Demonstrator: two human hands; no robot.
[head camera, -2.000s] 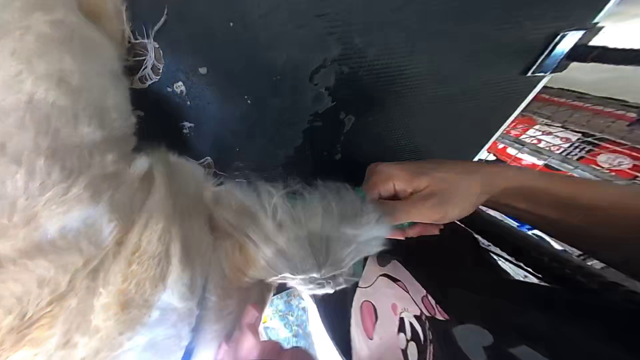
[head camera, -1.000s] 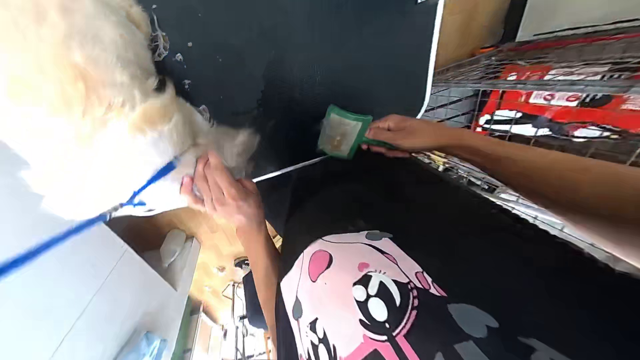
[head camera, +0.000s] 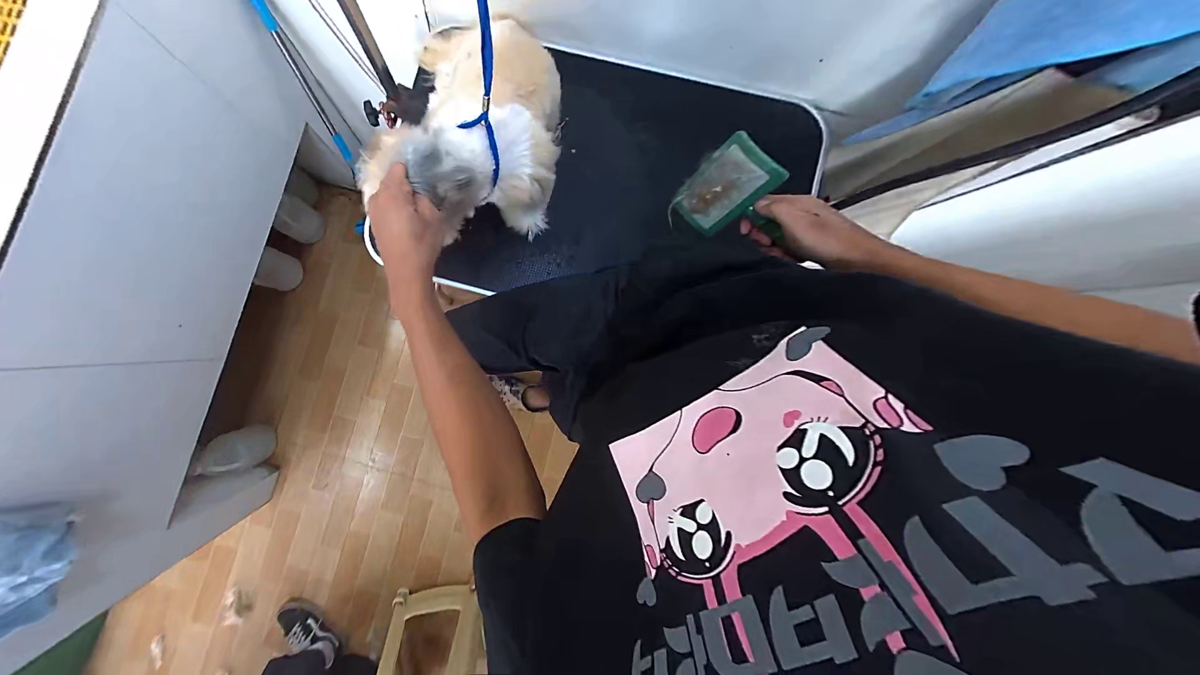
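A cream, fluffy dog (head camera: 516, 80) stands at the left of a black grooming table (head camera: 637, 141), a blue grooming loop (head camera: 486, 117) around its neck. On the side of the dog's grey-and-white head (head camera: 441, 164) lies my left hand (head camera: 405, 211), its fingers partly sunk in the fur; whether they grip it is unclear. Over the table's right part, my right hand (head camera: 811, 230) is closed on the handle of a green slicker brush (head camera: 731, 183). The brush's pad faces up, with loose hair caught in it.
A white cabinet (head camera: 141, 253) stands along the left, with a clamped metal post (head camera: 366, 42) by the table. Blue cloth (head camera: 1059, 47) hangs at upper right. Below, a wooden stool (head camera: 431, 605) and someone's shoe (head camera: 307, 626) are on the wood floor (head camera: 347, 469).
Two seconds ago the right hand was at a tuft of the dog's fur; it is now apart from the dog with the brush. The view has swung widely.
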